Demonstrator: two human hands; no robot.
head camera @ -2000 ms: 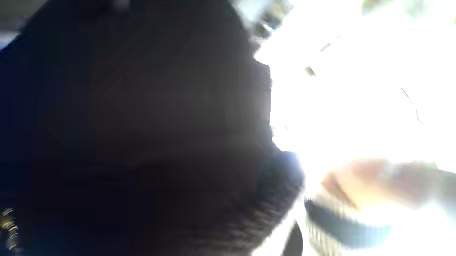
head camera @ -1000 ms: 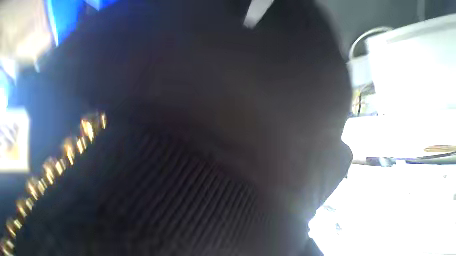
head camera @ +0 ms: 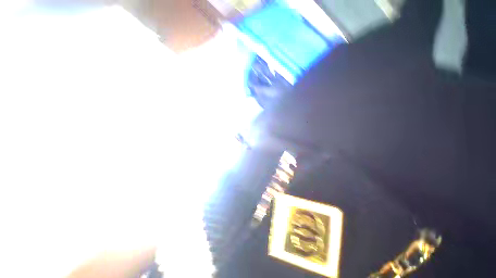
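Note:
Dark cloth [head camera: 380, 141], which looks like a garment close to the camera, fills the right half. On it are a gold-and-white square emblem [head camera: 307, 233], a short gold row that may be a zip or chain [head camera: 276, 184], and another gold chain-like piece [head camera: 408, 260]. A blurred skin-toned patch [head camera: 117, 263] lies at the bottom left beside a ribbed dark edge; it may be part of a hand, but which one is unclear. No fingers or held object can be made out.
The left half is washed out white, with no detail. A bright blue object with pale edges [head camera: 285, 35], possibly a bin, shows at the top. A blurred brownish patch [head camera: 185, 24] is left of it. A grey strip [head camera: 451, 38] hangs at the top right.
The view has swung sharply. The dark cloth has shifted to the right and the white glare is now on the left. The square emblem and blue object have come into clearer view.

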